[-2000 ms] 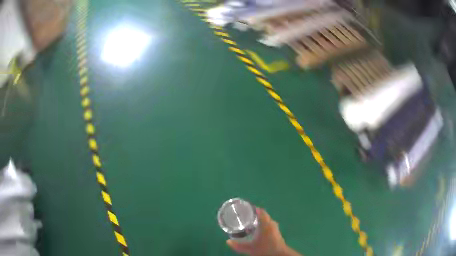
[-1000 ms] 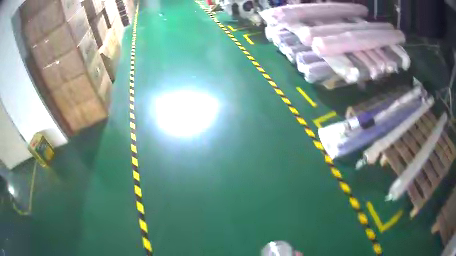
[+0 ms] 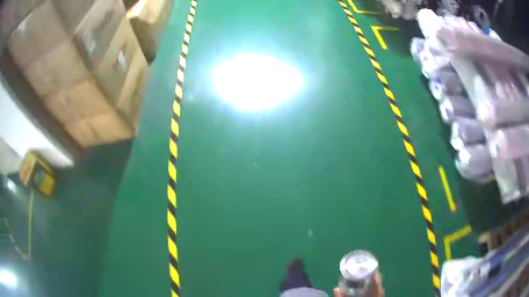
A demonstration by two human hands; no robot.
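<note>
The clear water bottle [image 3: 359, 265] with its round silver lid facing up is at the bottom edge, right of centre. My right hand [image 3: 379, 285] is wrapped around it; only fingertips show on both sides, and the rest is cut off by the edge. The lower part of the bottle is hidden. My left hand is not in view.
Green floor lies between two yellow-black tape lines [image 3: 173, 168]. Brown cartons [image 3: 87, 87] are stacked at left, with a yellow box [image 3: 38, 174] near them. Wrapped fabric rolls [image 3: 475, 104] lie at right. A dark shoe [image 3: 296, 271] shows at the bottom.
The bottle and my right hand show more than a second ago, when only the lid top was in view. The cartons and wrapped rolls are nearer, and the view points further down.
</note>
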